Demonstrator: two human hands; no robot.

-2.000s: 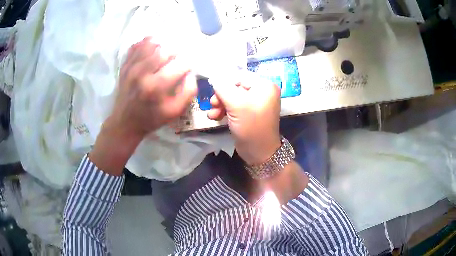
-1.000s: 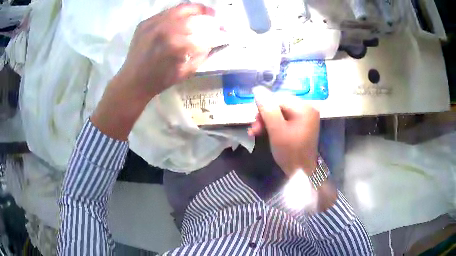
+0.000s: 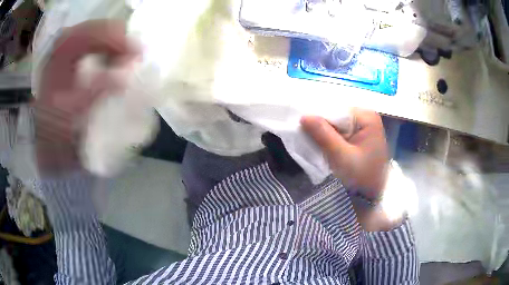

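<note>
White fabric (image 3: pixel 195 106) spreads over the left of the machine table and hangs at its front edge, strongly glaring. My right hand (image 3: pixel 357 150) pinches the fabric's edge between thumb and fingers, just in front of the table edge. My left hand (image 3: pixel 83 94) is blurred at the far left, its fingers curled around a bunched part of white cloth. The blue plate (image 3: pixel 385 75) lies uncovered on the table, behind my right hand. The needle area beside it is washed out by glare.
The sewing machine (image 3: pixel 335 19) stands at the back. The cream table top (image 3: pixel 416 100) has a dark round hole (image 3: pixel 442 86). White cloth (image 3: pixel 457 217) lies below the table edge at right. More pale cloth (image 3: pixel 22 203) hangs at far left.
My left hand has moved left and down, away from the machine, with cloth. My right hand has moved right and down and now holds the fabric edge. The fabric has shifted off the needle area.
</note>
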